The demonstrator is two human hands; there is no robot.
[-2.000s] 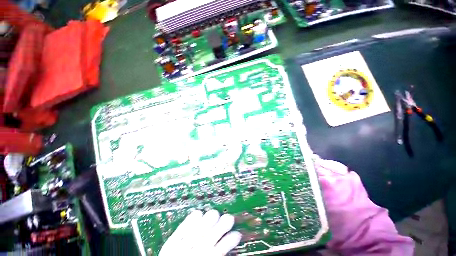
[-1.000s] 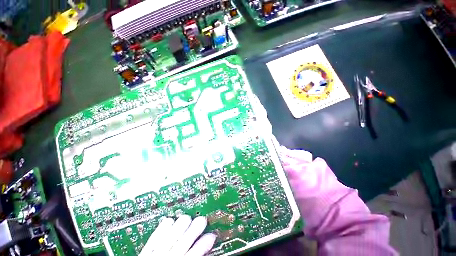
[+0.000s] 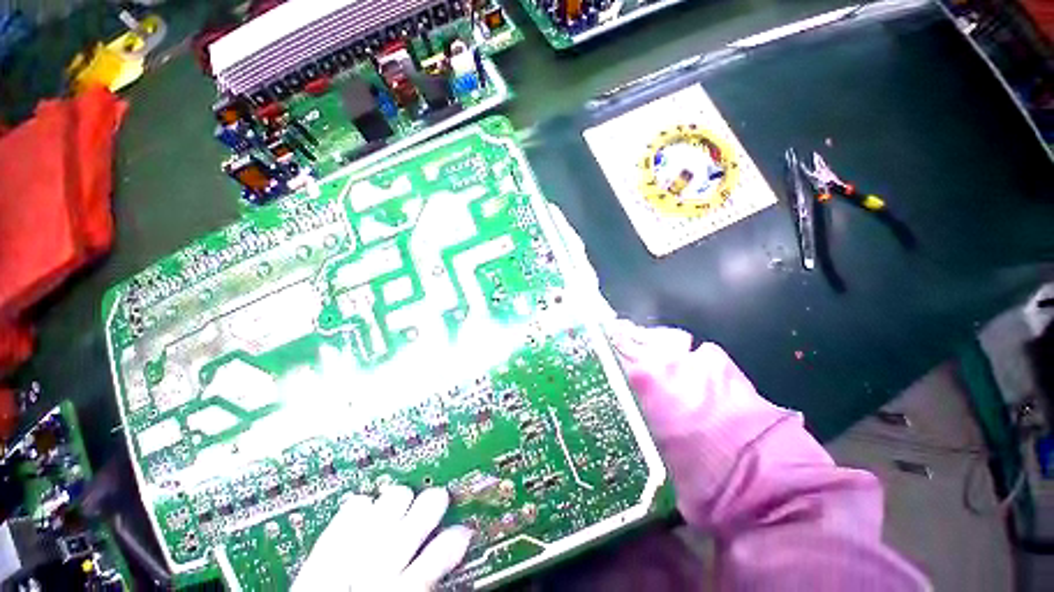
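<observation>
A large green circuit board (image 3: pixel 462 445) fills the middle left, its solder side facing me, with bright glare across its centre. My right hand (image 3: pixel 574 257) wears a white glove and is shut on the board's right edge; most of it is hidden behind the board. Its pink sleeve shows below. My left hand (image 3: pixel 387 541), also in a white glove, lies with its fingers on the lower face of the board. Its palm is cut off by the bottom edge of the picture, and I cannot tell whether it grips the board.
Another board with a finned heat sink (image 3: pixel 335 41) lies behind. A white card with a yellow ring (image 3: pixel 624 145), a thin metal tool (image 3: pixel 801 214) and cutters (image 3: pixel 850 194) lie at right. Red pads (image 3: pixel 52 197) are at far left, with another populated board (image 3: pixel 52 509) below.
My view has shifted, so the board, both hands and the bench things appear further left. The glare has moved on the board's face. Both hands keep their places on the board.
</observation>
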